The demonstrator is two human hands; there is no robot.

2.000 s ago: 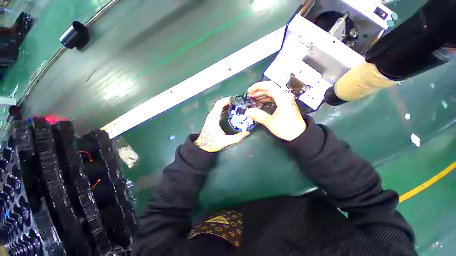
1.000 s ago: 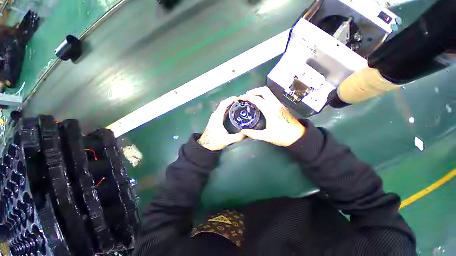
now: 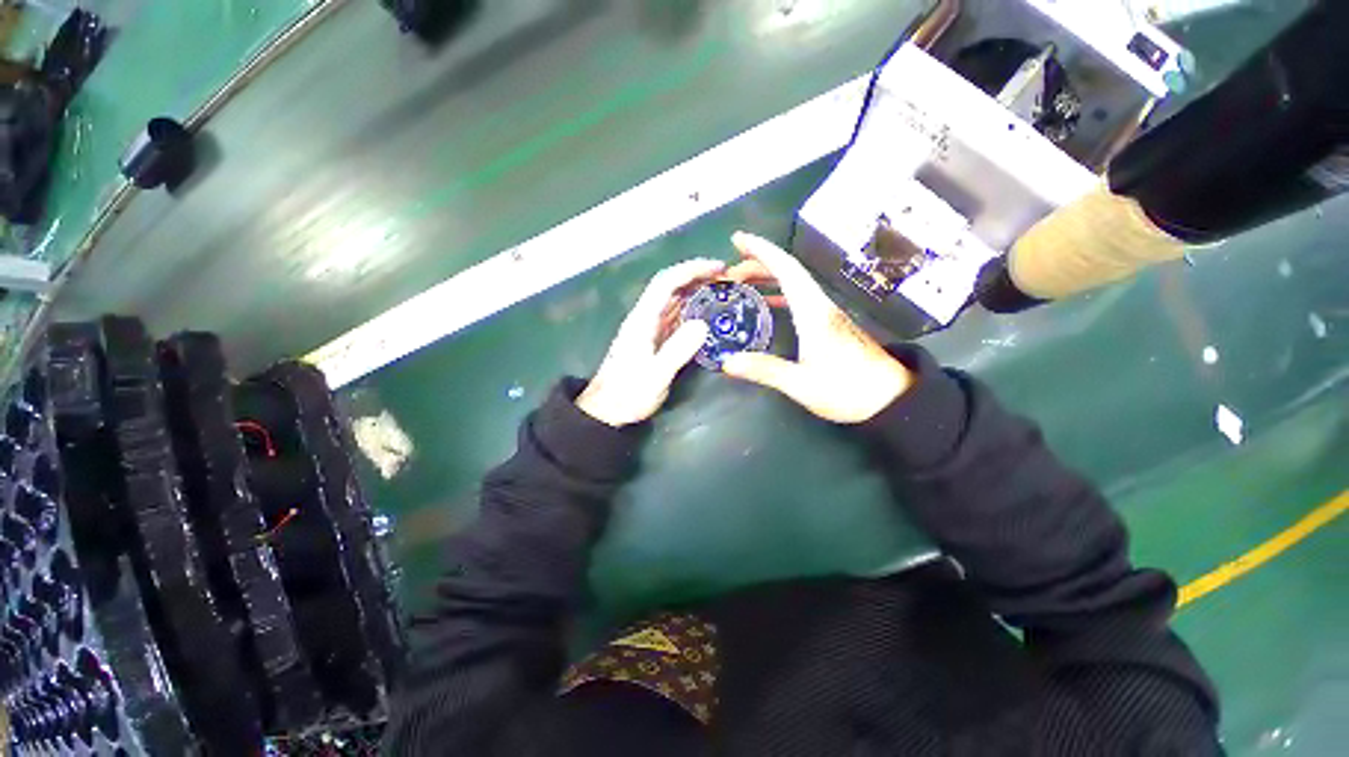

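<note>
A round black cylindrical housing [image 3: 727, 326] is held upright above the green work surface, its end facing me. A round disc with small holes and a bluish shine shows in that end. My left hand [image 3: 651, 348] grips its left side, with the thumb on the edge of the face. My right hand [image 3: 829, 348] is curved around the right side, thumb at the lower edge and fingers at the upper edge. The housing's sides are mostly hidden by the hands.
The electric screwdriver [image 3: 1087, 244] with tan wrapped grip is at upper right, beside the white screw feeder [image 3: 947, 163]. Stacked black blister trays [image 3: 207, 518] stand at left. A white rail [image 3: 548, 244] divides off the conveyor belt [image 3: 488, 133], where a black housing [image 3: 160, 154] stands upper left.
The disc now sits level at the housing's end, after the shiny blue-white face seen earlier. My left thumb has moved onto the face. The housings on the belt have shifted left.
</note>
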